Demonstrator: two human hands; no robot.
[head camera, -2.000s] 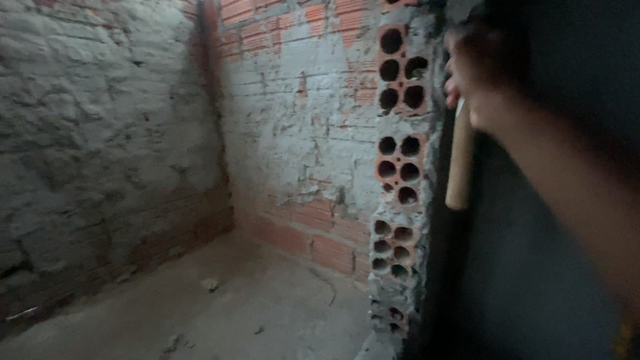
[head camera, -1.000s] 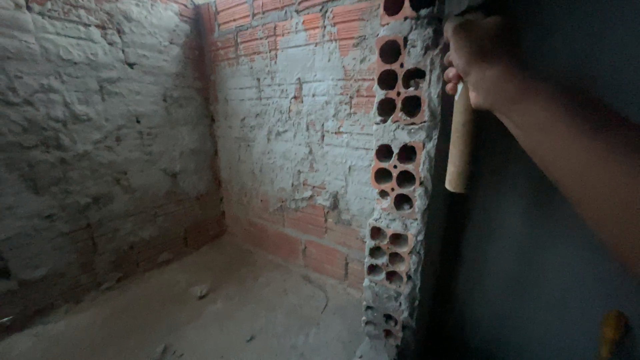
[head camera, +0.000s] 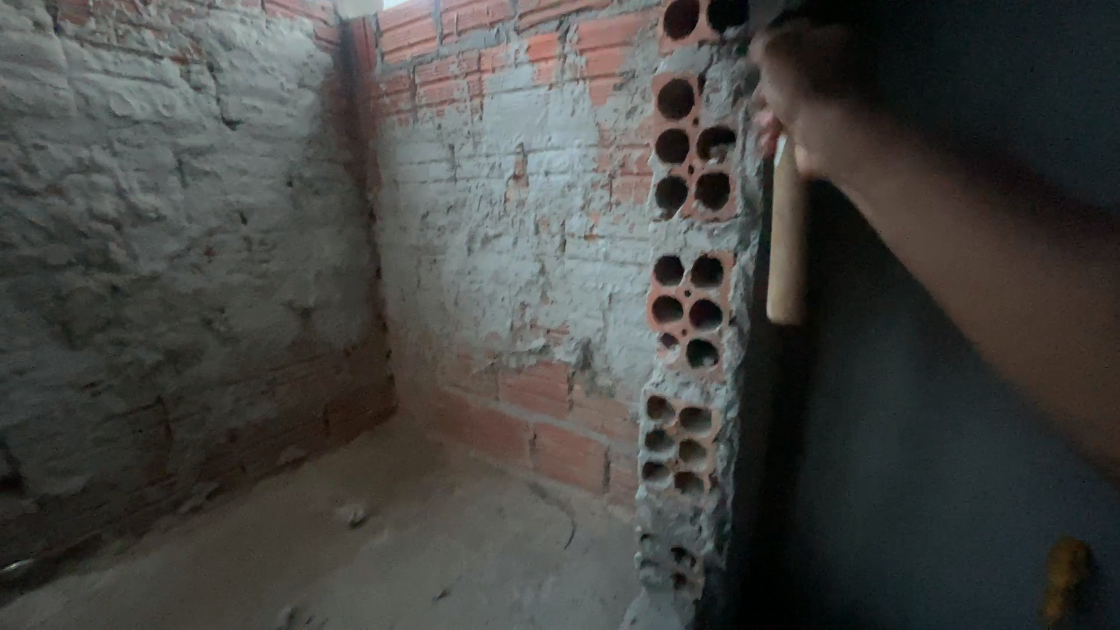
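My right hand (head camera: 801, 96) is closed around a wooden handle (head camera: 787, 245), which hangs down below the fist; the tool's head is not visible in the dark at the top. The fist is beside the exposed end of a wall of hollow clay bricks (head camera: 689, 311), whose round holes face me between bands of rough mortar. Whether the hand or tool touches the wall edge cannot be told. My left hand is out of view.
Patchy mortar covers the red brick wall (head camera: 525, 192) behind and the left wall (head camera: 175, 219). Small debris (head camera: 353, 516) lies on the dusty floor (head camera: 394, 560). A dark surface (head camera: 945, 437) stands at right, with a blurred yellowish object (head camera: 1066, 582) low down.
The yellowish object at the lower right, barely in view two seconds ago, now shows more fully. My right hand stays on the wooden handle by the wall's end.
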